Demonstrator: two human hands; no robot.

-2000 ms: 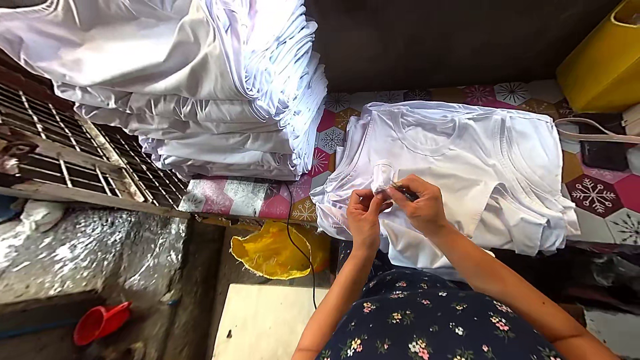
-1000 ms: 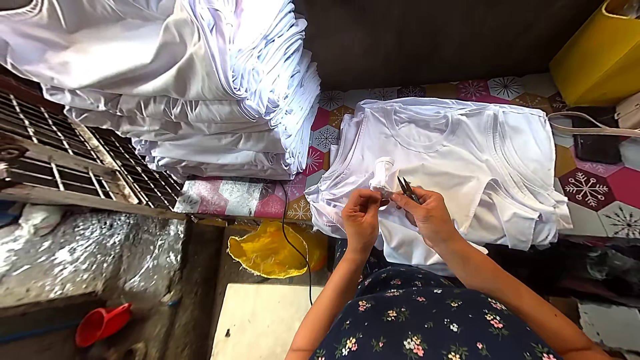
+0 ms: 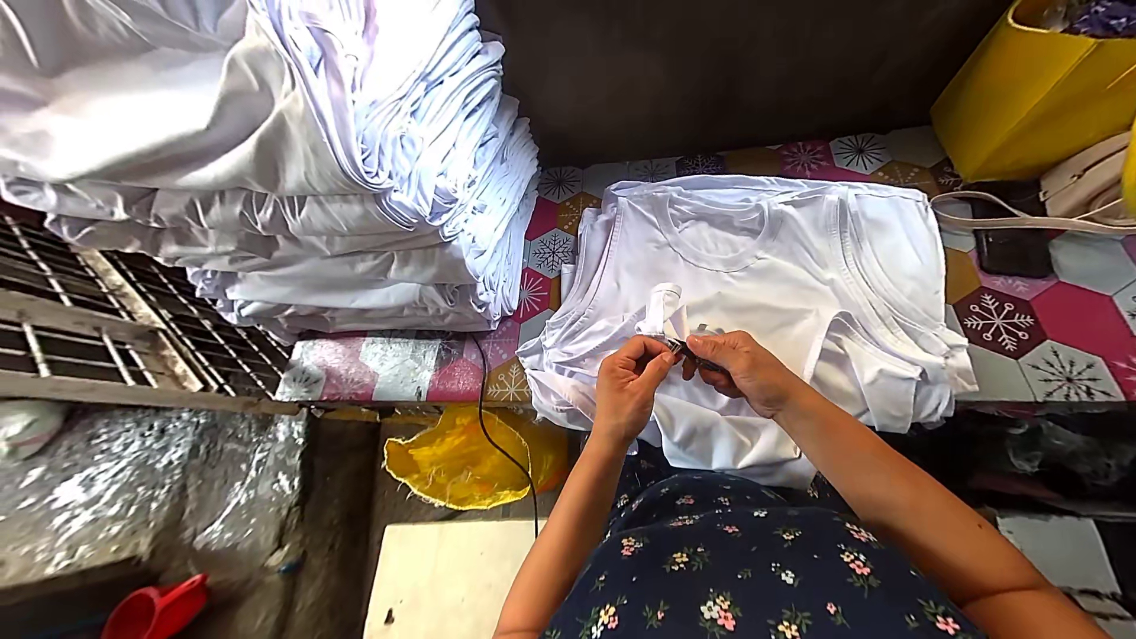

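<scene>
White sleeveless shirts (image 3: 745, 311) lie in a flat pile on the patterned table in front of me. Over their lower left part, my left hand (image 3: 632, 386) pinches a bit of white fabric between thumb and fingers. My right hand (image 3: 741, 368) grips a small dark tool (image 3: 701, 359), apparently thread snips, its tip at the left fingertips. A narrow white rolled piece (image 3: 663, 306), perhaps tape or folded fabric, stands up just beyond both hands. The fingers partly hide the tool's blades and the pinched fabric.
A tall stack of folded white garments (image 3: 355, 204) stands at the left. At right are a yellow container (image 3: 1034, 98), a strap (image 3: 1021, 217) and a dark phone (image 3: 1014, 251). A black cable (image 3: 501, 448) hangs over the table edge beside a yellow sack (image 3: 461, 461). A metal grille (image 3: 115, 311) lies left.
The dark tool, which pointed up and away from the fingers one second ago, now lies lower with its tip at my left fingertips. My right hand has turned inward.
</scene>
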